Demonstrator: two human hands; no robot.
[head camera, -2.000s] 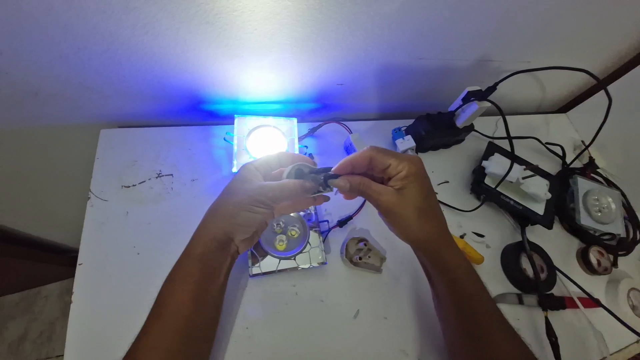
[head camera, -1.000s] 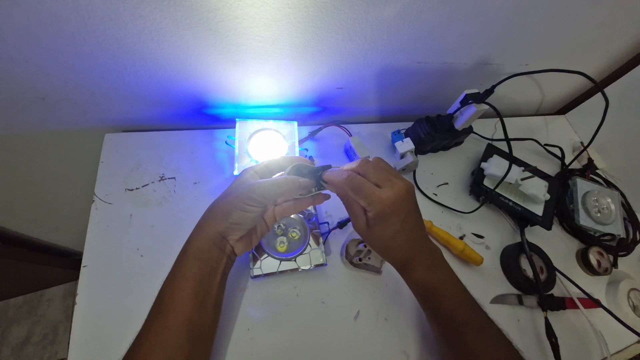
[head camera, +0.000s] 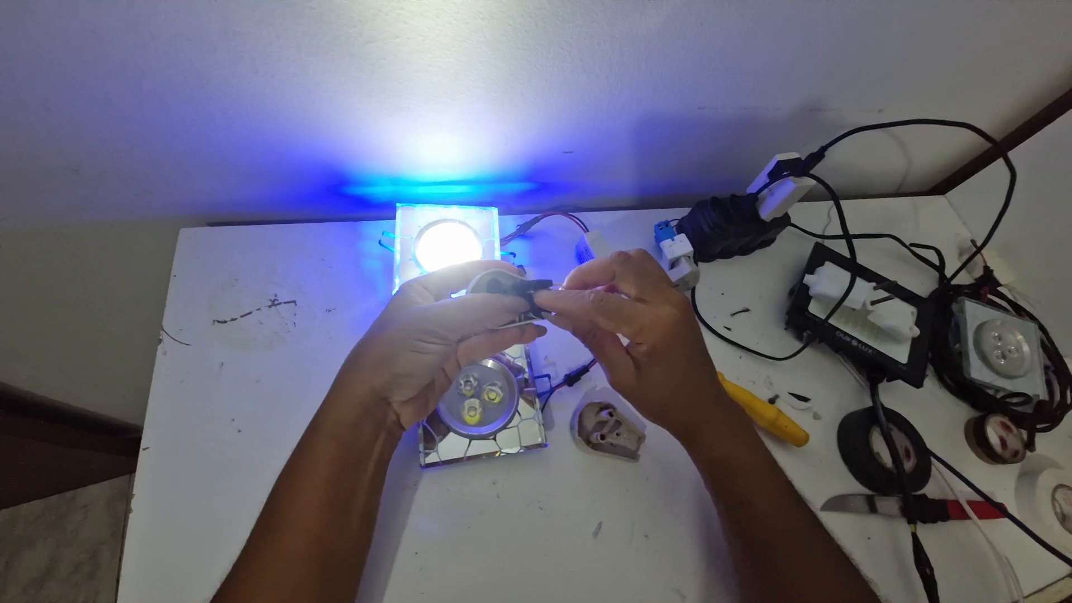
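Observation:
My left hand holds a small grey and black part, perhaps half of an electrical plug, in front of the lamps. The fingertips of my right hand pinch at its right end; what lies between them is too small to tell. Behind my left hand a square LED spotlight is lit white with a blue edge. Below that hand lies an unlit spotlight with three LEDs in a mirrored frame. A grey plastic shell, perhaps of a plug, rests on the white table below my right hand.
Against the wall stands a black adapter block with plugs and cables. At the right lie a black floodlight, another spotlight amid coiled cable, black tape, a yellow-handled tool and a red-handled knife on the white table.
My right hand has shifted slightly at the part, its fingers now more stretched toward it. The grey shell, partly covered by that hand one second ago, shows more fully.

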